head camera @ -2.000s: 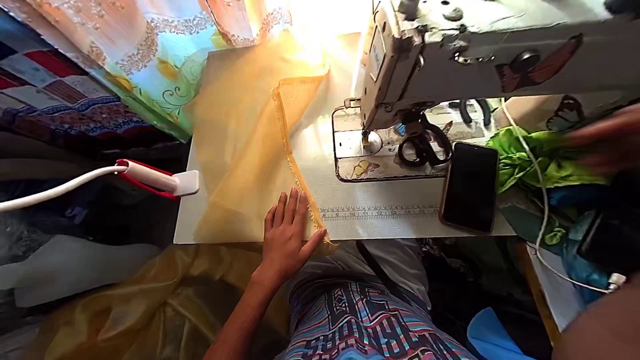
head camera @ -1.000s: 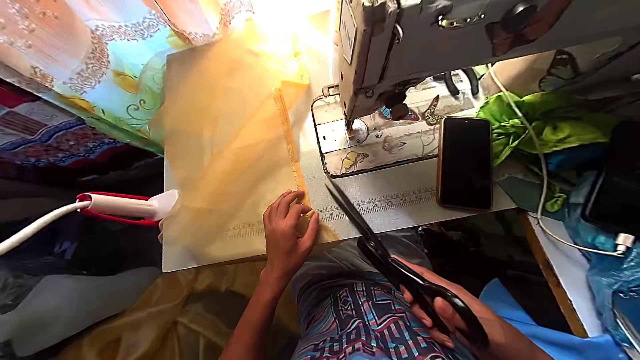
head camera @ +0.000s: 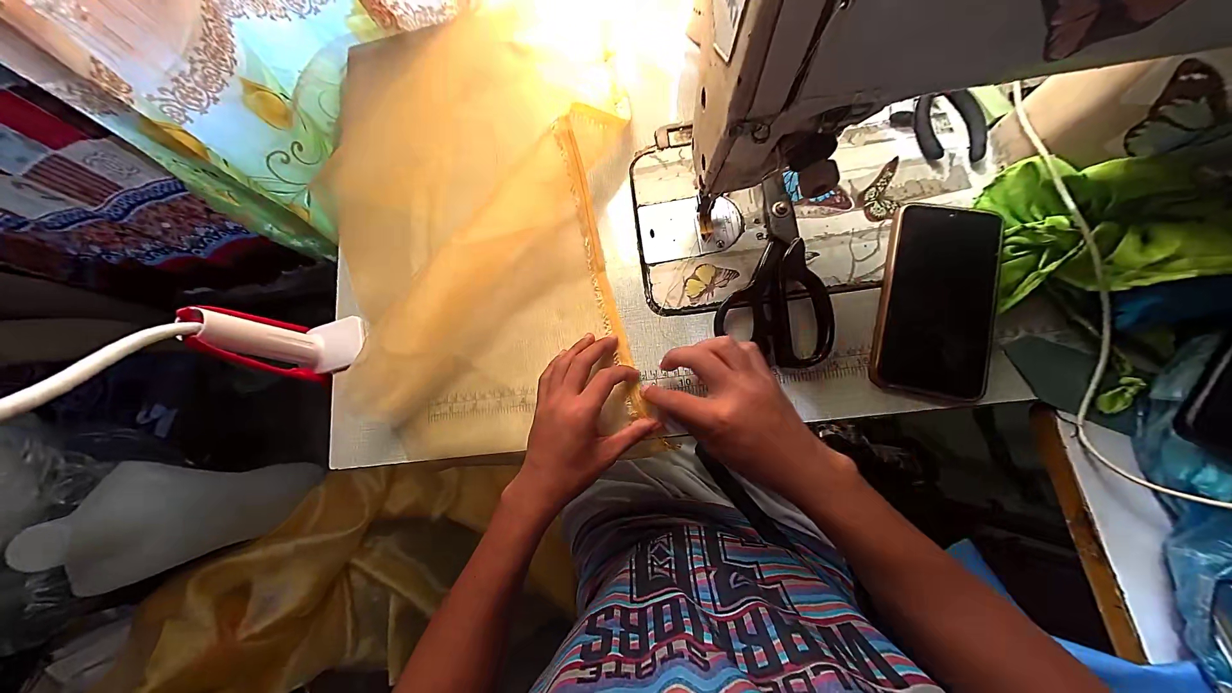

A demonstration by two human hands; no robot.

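Sheer yellow fabric (head camera: pixel 462 241) lies over the left part of the sewing table, its stitched, folded edge (head camera: pixel 592 245) running down to the front. My left hand (head camera: pixel 577 414) rests on the fabric beside the lower end of that edge, fingers bent. My right hand (head camera: pixel 736 404) is just right of the edge, thumb and forefinger apart near it; whether they touch the cloth is unclear. Black-handled scissors (head camera: pixel 778 289) lie right of the needle plate, handles toward me, close above my right hand. The sewing machine (head camera: pixel 770 87) stands at the upper right.
A smartphone (head camera: pixel 936 303) lies right of the scissors. Green cloth (head camera: pixel 1107 231) and a white cable (head camera: pixel 1088 241) are farther right. A white-and-red clamp lamp (head camera: pixel 265 342) grips the table's left edge. A printed ruler scale (head camera: pixel 837 371) runs along the front. Gold fabric (head camera: pixel 366 577) hangs below.
The scissors, held in my right hand one second ago, now lie by the needle plate. My right hand has moved to the fabric's edge, beside my left hand.
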